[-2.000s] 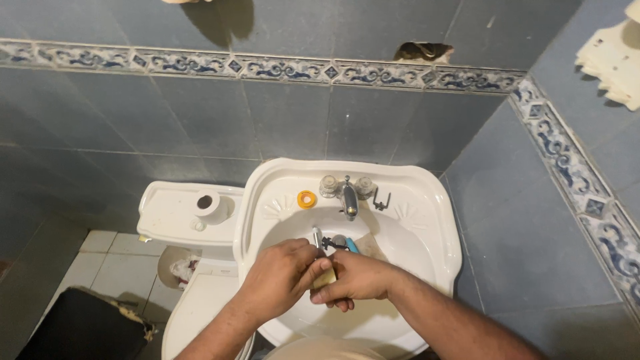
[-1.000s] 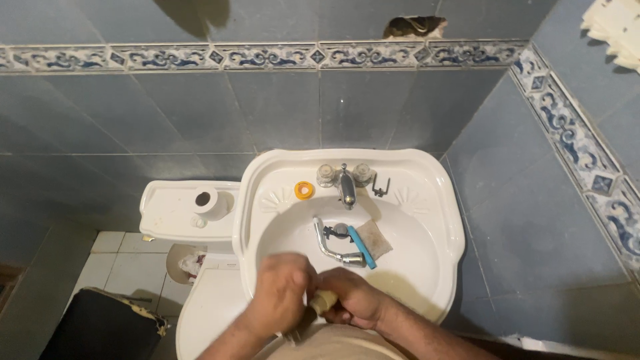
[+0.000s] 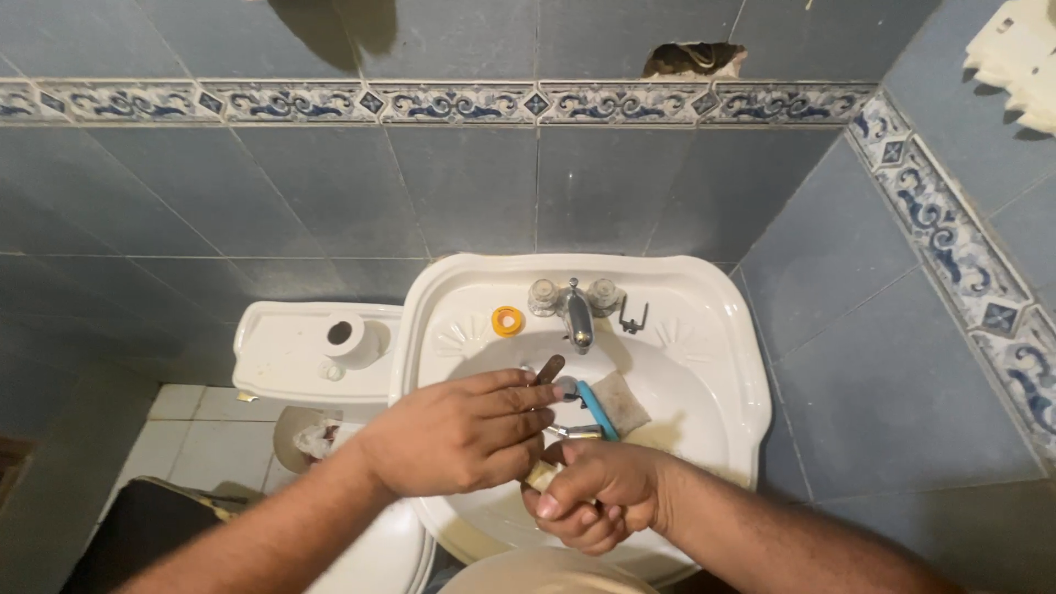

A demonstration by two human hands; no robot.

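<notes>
Over the white sink [image 3: 701,396], my right hand [image 3: 598,495] is closed around a pale, yellowish piece [image 3: 544,477], whose full shape is hidden. My left hand [image 3: 470,433] lies against it with fingers stretched out to the right. A flat brown metal strip [image 3: 549,370] sticks up beyond the left fingers; whether they grip it cannot be told. Partly behind the hands, a curved chrome pipe [image 3: 582,431] lies in the basin. Beside it are a blue-handled tool [image 3: 597,410] and a beige abrasive pad [image 3: 622,404].
A chrome faucet [image 3: 577,318] with two clear knobs stands at the sink's back. An orange tape roll [image 3: 507,321] sits left of it, a dark metal bracket [image 3: 634,317] right. A toilet paper roll [image 3: 351,341] rests on the toilet tank lid [image 3: 280,346]. A dark bag [image 3: 140,536] is lower left.
My left hand has opened out and its fingers now reach over the basin. The brown strip has come into view beyond them. Both hands are farther forward than one second ago, covering part of the chrome pipe.
</notes>
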